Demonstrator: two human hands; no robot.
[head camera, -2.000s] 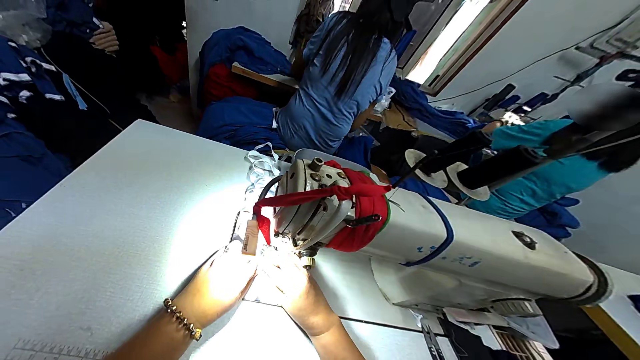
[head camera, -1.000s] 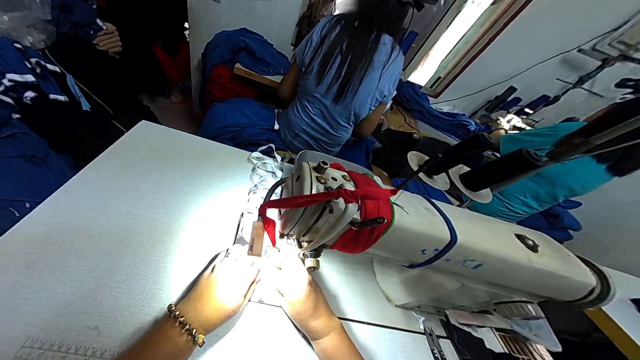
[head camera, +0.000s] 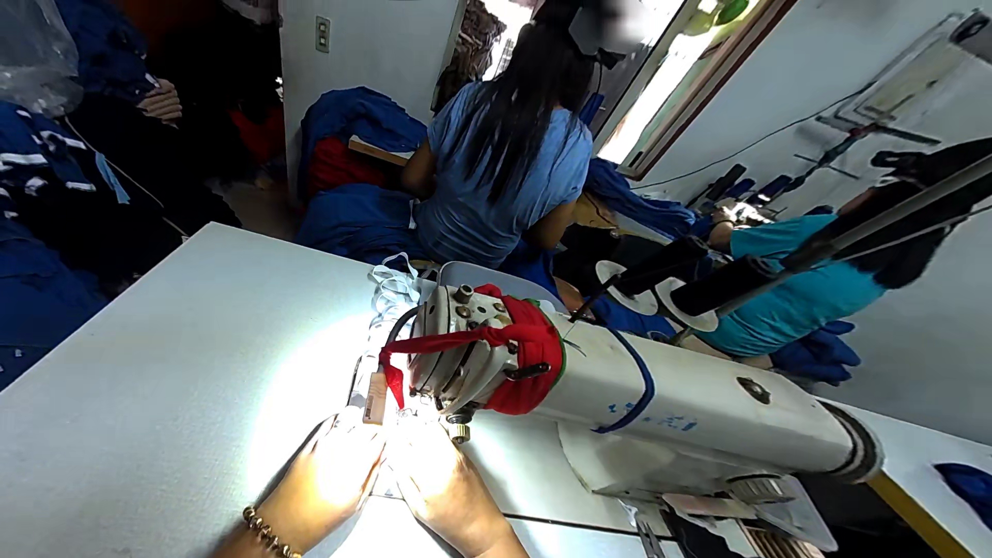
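An industrial sewing machine (head camera: 659, 387) with a red cloth (head camera: 535, 356) tied round its head stands on the white table. My left hand (head camera: 333, 465), with a beaded bracelet at the wrist, lies flat just left of the needle area. My right hand (head camera: 438, 473) rests beside it, below the machine head. Glare washes out the fingers, so whether they pinch anything is unclear. A small wooden block (head camera: 374, 399) stands at the left fingertips. Behind the needle area a bunch of white straps or tape (head camera: 395, 291) is heaped on the table.
Two black thread cones (head camera: 721, 291) stand behind the machine. Thread snips or tweezers (head camera: 649, 539) lie at the front right of the table (head camera: 155, 372). One person in a blue shirt (head camera: 496, 178) and another in teal (head camera: 798, 279) sit beyond, among blue fabric (head camera: 356, 221). Dark garments (head camera: 46, 232) are piled at left.
The person in blue has shifted posture, with an arm now lower at the right side. My hands stay near the needle area throughout.
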